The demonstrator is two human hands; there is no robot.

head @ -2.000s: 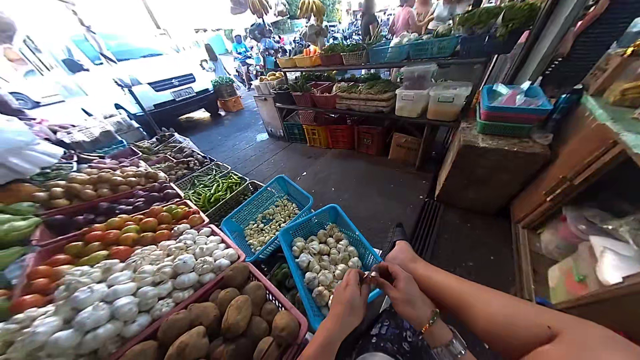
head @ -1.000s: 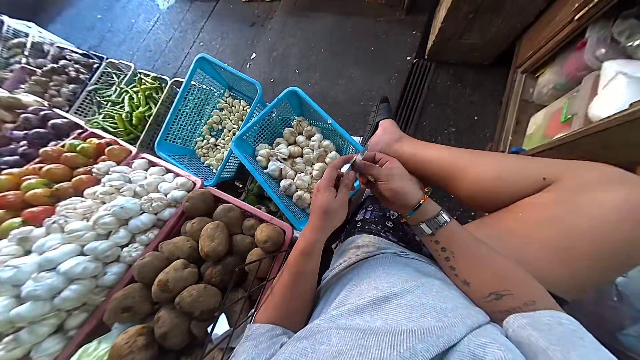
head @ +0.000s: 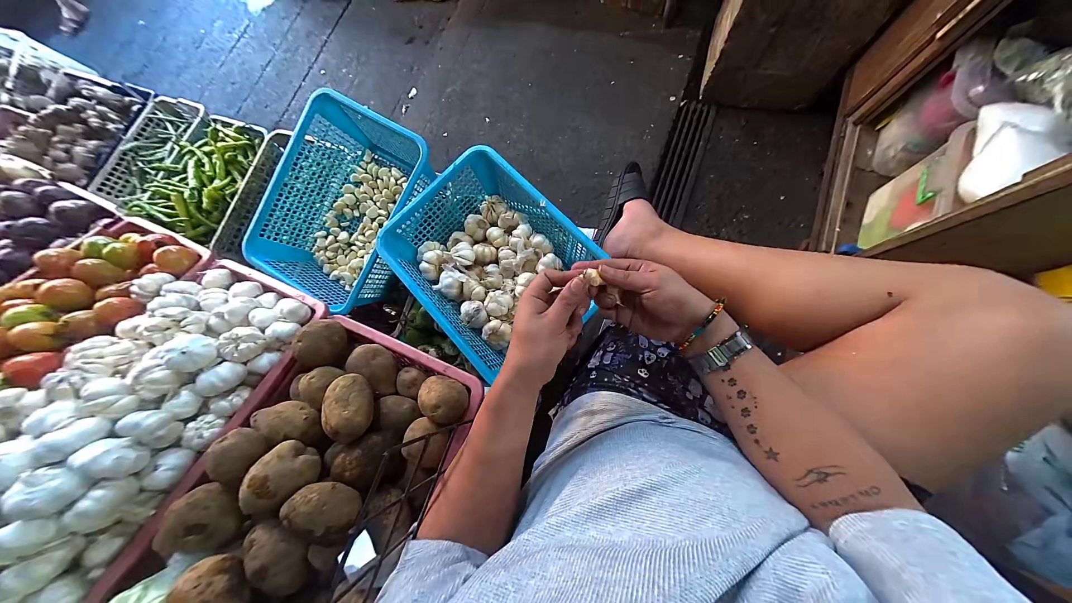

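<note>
Both hands meet over the near right rim of a blue plastic basket point(head: 536, 197) of whole garlic bulbs point(head: 494, 255). Between the fingertips is a small piece of garlic point(head: 591, 276), partly covered by the fingers. My left hand point(head: 548, 314) pinches it from the left, thumb and forefinger together. On its other side my right hand point(head: 653, 297) has its fingers curled around it, with papery skin showing below. A second blue plastic basket point(head: 276, 209), touching the first on the left, contains loose peeled garlic cloves point(head: 360, 218).
Left of my legs stand a pink crate of potatoes point(head: 280, 477), a crate of white garlic bulbs point(head: 109, 456), tomatoes point(head: 67, 293), eggplants point(head: 42, 209) and green chili peppers point(head: 201, 180). A wooden shelf point(head: 971, 213) with plastic bags is at right. A floor grate point(head: 682, 163) lies beyond my foot.
The view has tilted strongly down from the street and stalls to my lap. Both hands stay together beside the garlic basket throughout.
</note>
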